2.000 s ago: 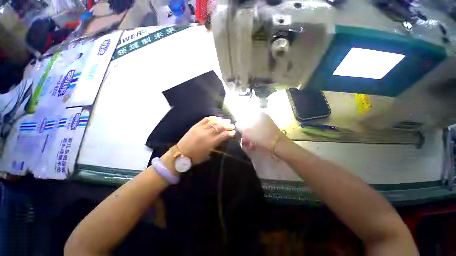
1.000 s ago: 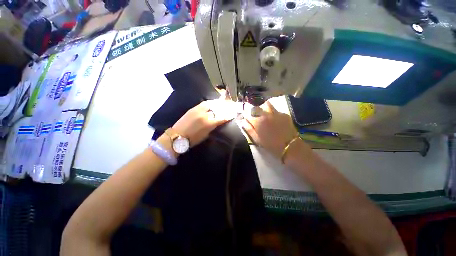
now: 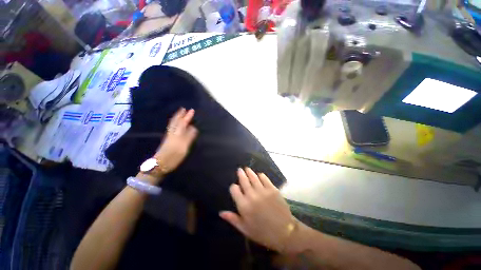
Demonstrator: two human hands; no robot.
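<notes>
A large black fabric piece (image 3: pixel 211 126) lies over the left part of the white table and hangs over its front edge towards my lap. My left hand (image 3: pixel 178 141) rests palm down on the fabric, left of its middle. My right hand (image 3: pixel 258 208) lies on the fabric near its right edge, fingers spread. Neither hand visibly grips the cloth. The sewing machine head (image 3: pixel 321 63) stands to the right, its lamp lit, with no fabric seen under it. The needle area is blurred by glare.
Flattened white printed packaging (image 3: pixel 87 124) lies at the left, partly under the fabric. A smartphone (image 3: pixel 366 128) and a blue pen-like tool (image 3: pixel 377 154) lie right of the machine head. A red basket (image 3: pixel 258 16) stands behind. A green ruled edge (image 3: pixel 369 229) runs along the table front.
The fabric has moved from under the machine head to the left and now lies spread over part of the packaging. Both hands have left the needle area. The view has shifted left.
</notes>
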